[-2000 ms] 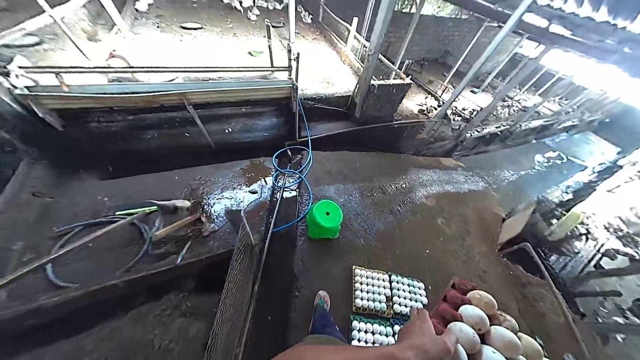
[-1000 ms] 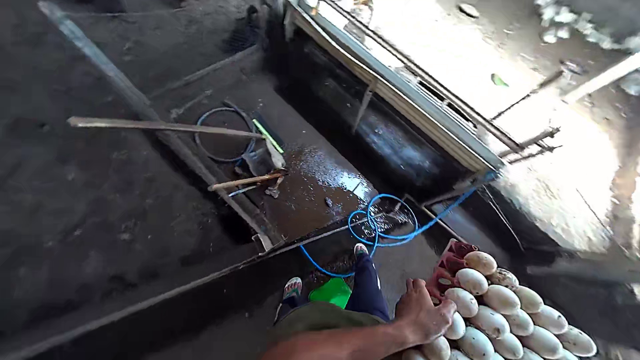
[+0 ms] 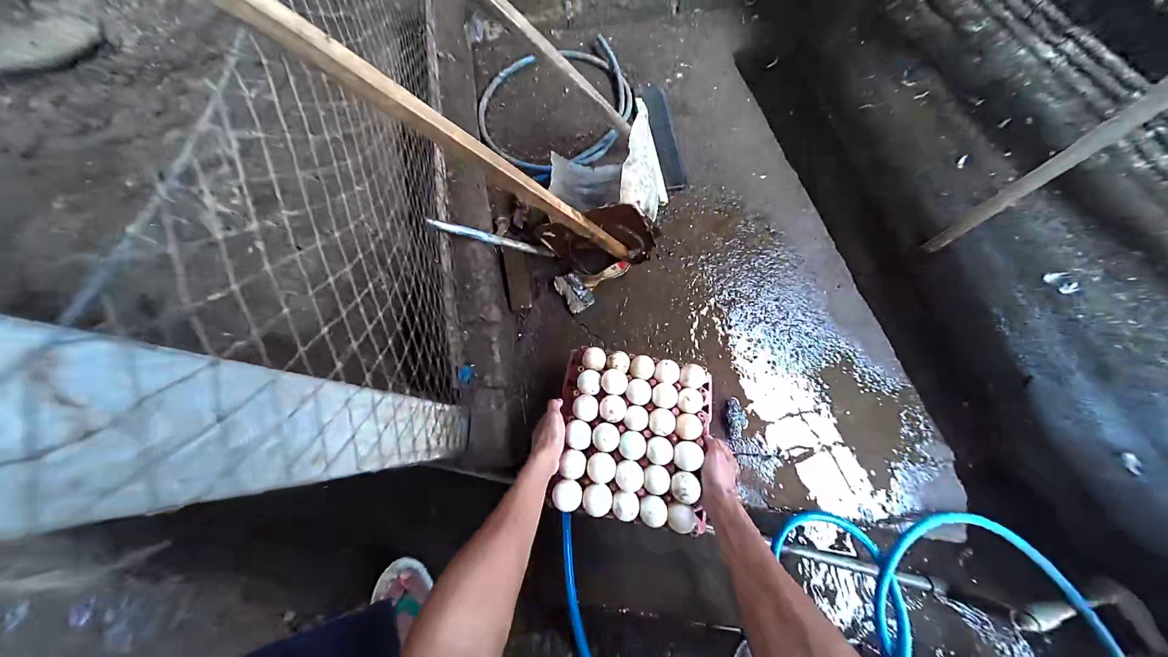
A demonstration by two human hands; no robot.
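A red egg tray (image 3: 705, 401) filled with rows of white eggs (image 3: 632, 445) is held out over the wet floor. My left hand (image 3: 549, 436) grips its left edge, and my right hand (image 3: 720, 470) grips its right edge. Both palms face inward, with the fingers partly hidden under or behind the tray. Beyond the tray, a shovel with a long wooden handle (image 3: 438, 137) rests with its rusty blade (image 3: 607, 233) on the floor. A white sack (image 3: 643, 164) lies beside the blade.
Wire mesh fencing (image 3: 319, 210) and a pale panel (image 3: 228, 420) stand on the left. A blue hose (image 3: 958, 520) loops at lower right, near a pipe (image 3: 858, 564). A grey-blue hose (image 3: 484, 100) is coiled at the top. Puddled water (image 3: 803, 411) covers concrete; a dark channel (image 3: 849, 210) runs along the right.
The left hand has come into view on the tray's left edge. The right hand, now in view at the tray's right edge, was not distinguishable before. The view has swung toward the shovel and mesh.
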